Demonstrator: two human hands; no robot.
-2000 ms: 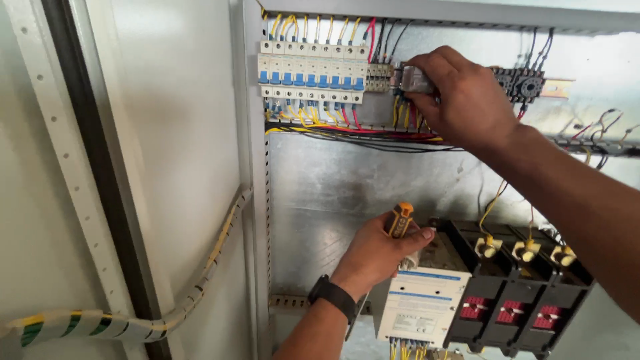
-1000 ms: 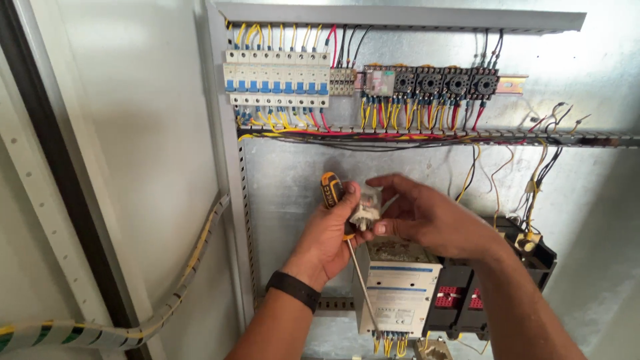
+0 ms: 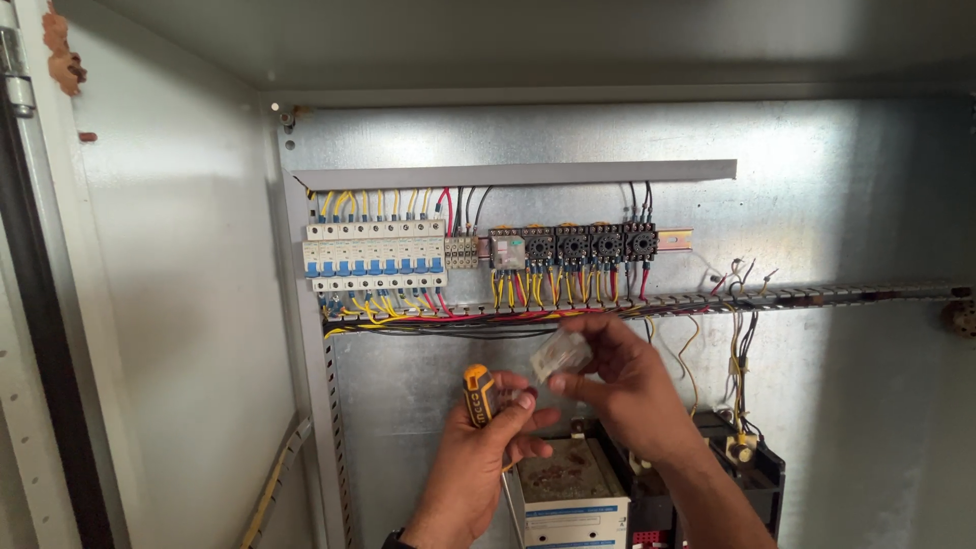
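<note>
My left hand (image 3: 484,442) holds a screwdriver with a yellow and black handle (image 3: 477,396), its shaft pointing down; a small clear part, hard to make out, also shows between its fingers. Just to the right, my right hand (image 3: 625,389) grips a clear-cased plug-in relay (image 3: 561,355) between thumb and fingers. Above both hands, one clear relay (image 3: 508,252) sits in the leftmost of a row of black round-pin relay sockets (image 3: 573,245). The other sockets show their bare faces. Yellow, red and black wires run from the sockets.
A row of miniature circuit breakers (image 3: 374,255) and terminal blocks (image 3: 461,252) stand left of the sockets. A slotted wiring duct (image 3: 808,296) crosses behind. Below are a white boxed device (image 3: 576,503) and a black power unit (image 3: 766,480). The cabinet door (image 3: 175,267) stands at left.
At first my right hand was up at the sockets; it came down beside my left hand. The two hands, together a second ago, are now slightly apart. The view has shifted upward and back.
</note>
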